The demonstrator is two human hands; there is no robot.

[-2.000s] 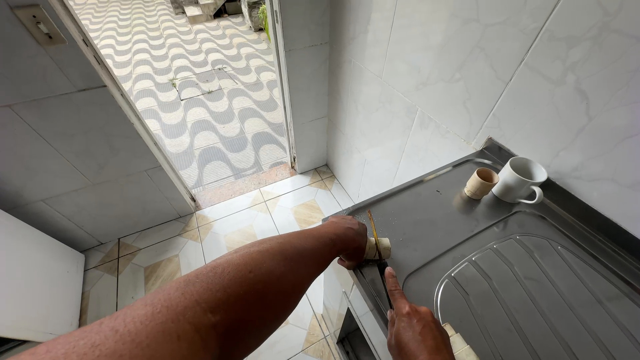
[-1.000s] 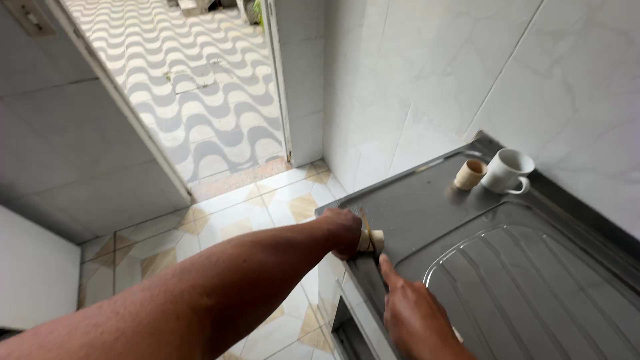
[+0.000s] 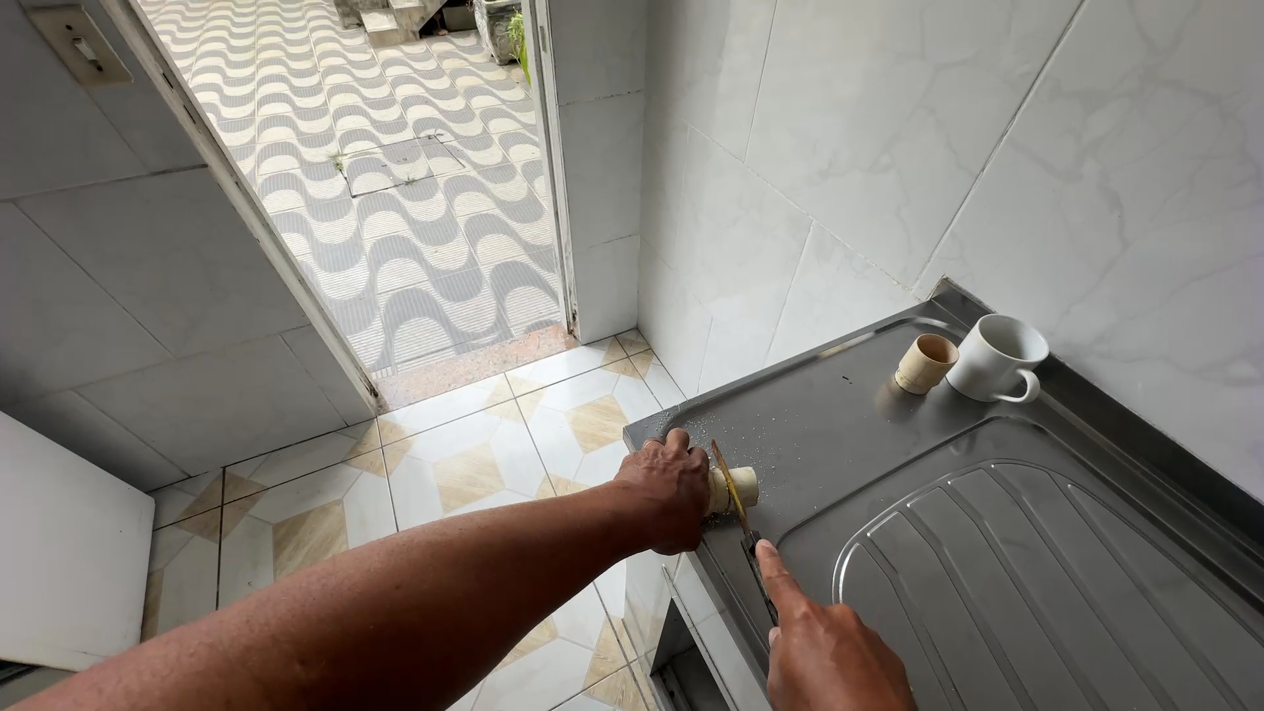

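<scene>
A short cream-coloured cylinder (image 3: 746,485), which looks like a plastic pipe piece, lies at the near left corner of the steel sink counter. My left hand (image 3: 671,490) grips its left end from above. Across the cylinder, just right of those fingers, rests the thin brownish blade of a saw or knife (image 3: 731,479). My right hand (image 3: 828,632) holds the tool's dark handle, index finger stretched along it. Whitish crumbs are scattered on the steel around the cylinder.
A small beige cup-like piece (image 3: 926,363) stands beside a white mug (image 3: 997,357) near the tiled wall. The ribbed drainboard (image 3: 987,573) is at the right. The steel counter's edge (image 3: 731,592) runs below my hands. An open doorway lies beyond the tiled floor (image 3: 464,474).
The blade still lies across the cylinder, and my left hand keeps its grip. My right hand has shifted slightly along with the tool.
</scene>
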